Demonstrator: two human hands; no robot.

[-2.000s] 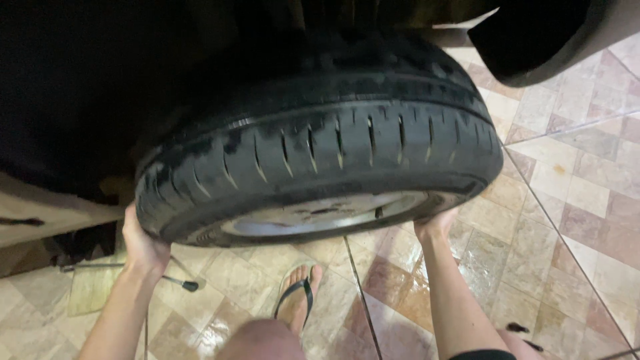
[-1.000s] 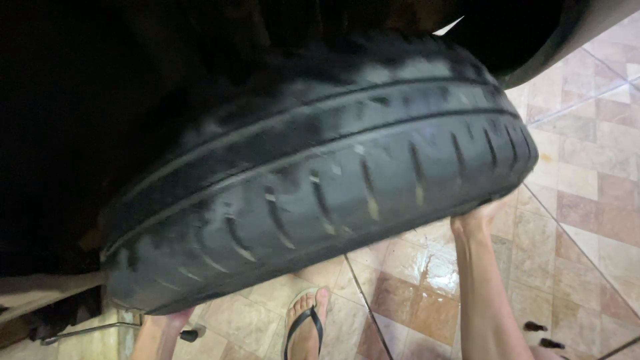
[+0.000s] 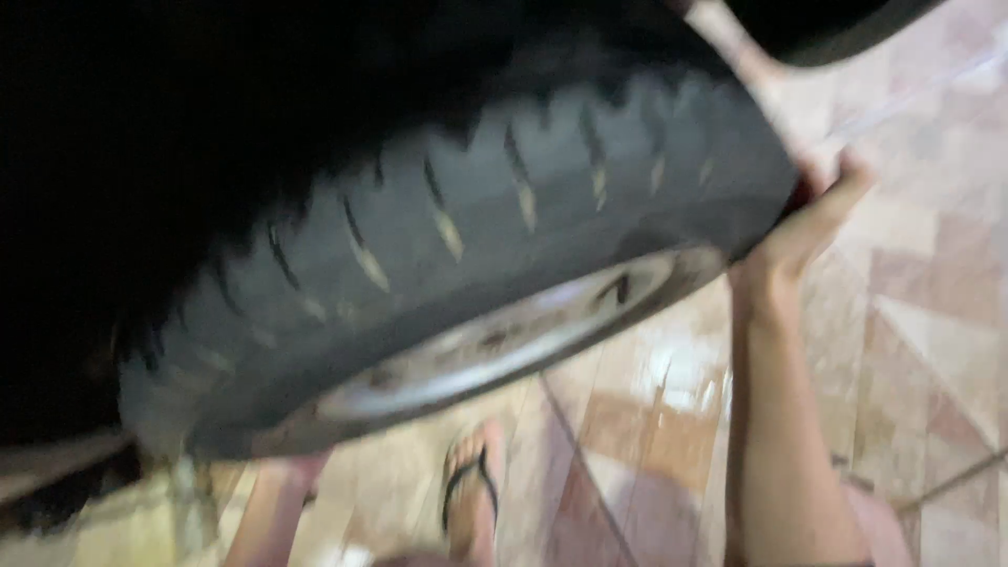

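A black rubber tire [image 3: 472, 220] on a metal wheel rim [image 3: 504, 339] fills the middle of the view, tilted with its right end higher. Its upper part runs into the dark wheel well [image 3: 197, 94] of a vehicle. My right hand [image 3: 803, 220] presses on the tire's right edge, thumb and fingers partly spread. My left hand [image 3: 303, 468] is under the tire's lower left edge, mostly hidden by it; the forearm shows below. The picture is blurred by motion.
Dark bodywork [image 3: 835, 31] curves over the top right. Below is a patterned tiled floor [image 3: 937, 315] with a wet, shiny patch. A foot in a flip-flop [image 3: 472, 480] stands under the wheel. A blurred metal part [image 3: 189, 504] is at the lower left.
The wheel has tilted, its right end now higher than two seconds ago. My right hand has moved from beneath the tire up to its right edge. My left hand remains at the lower left.
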